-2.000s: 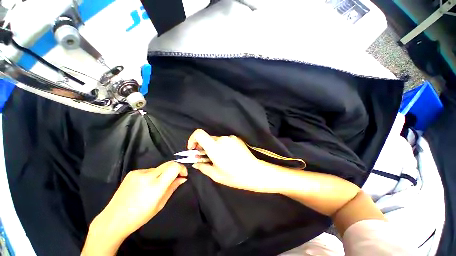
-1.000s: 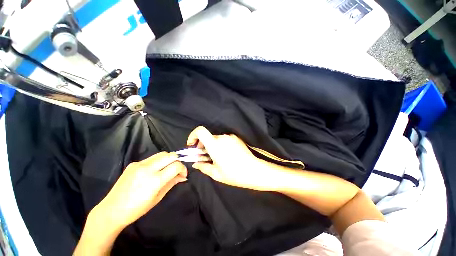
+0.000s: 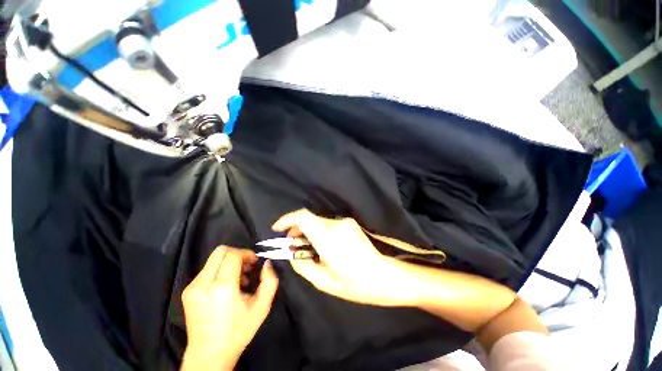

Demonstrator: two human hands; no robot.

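Observation:
Black cloth [image 3: 334, 319] covers the table and runs under the machine head; its folds gather at the presser foot [image 3: 221, 156]. My right hand [image 3: 348, 253] is shut on small silver thread snips [image 3: 276, 248], their two pointed blades facing left and slightly apart. My left hand [image 3: 225, 301] is on the cloth just left of the blade tips, fingers curled and thumb raised; whether it pinches cloth or thread is hidden. A thin yellow-edged strip [image 3: 414, 252] curves out from behind my right hand.
The white and blue machine head [image 3: 94, 87] fills the upper left. Black straps [image 3: 272, 25] cross its arm. Pale cloth reverse [image 3: 341, 69] with a stitched edge lies behind the black cloth. A blue bin [image 3: 617, 185] and white-grey cloth [image 3: 573, 268] are at right.
My left hand has turned more upright, its fingertips drawn back from the blades and its thumb apart from the fingers. The snip blades now show clearly. The view has shifted slightly.

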